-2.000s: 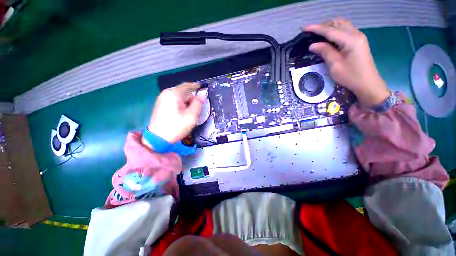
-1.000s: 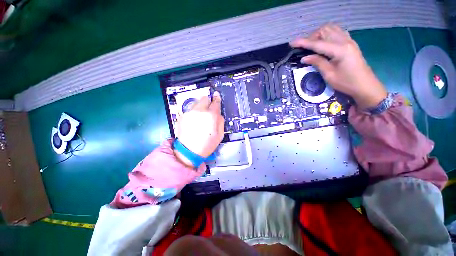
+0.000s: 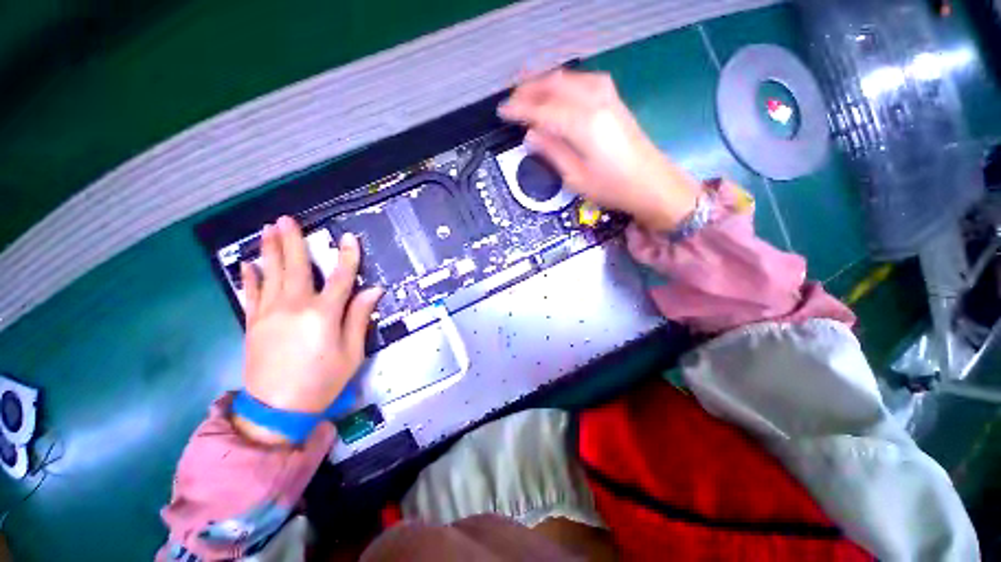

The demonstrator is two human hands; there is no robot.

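Note:
The open laptop base [image 3: 527, 340] lies tilted on the bench in front of me. The black heat pipes [image 3: 412, 187] lie in it, bending between its two sides above the motherboard [image 3: 412, 242]. My left hand [image 3: 302, 329] is spread over the left fan, fingertips on it and the pipe's left end; the hand hides most of that fan. My right hand [image 3: 598, 143] is at the upper right corner beside the right fan [image 3: 538, 179], blurred, fingers bent; whether it grips the pipe end cannot be told. A white ribbon cable [image 3: 461, 357] lies on the silver plate.
A grey tape roll [image 3: 733, 115] lies right of the laptop. Shiny clear plastic trays [image 3: 895, 121] stand at the far right. Spare fans [image 3: 15, 415] with wires are at the left edge. A grey ribbed strip [image 3: 263, 143] runs behind the laptop.
The view has shifted, so the laptop appears further left and more tilted. The heat pipes have come down into the laptop. My left hand has opened out over the left fan.

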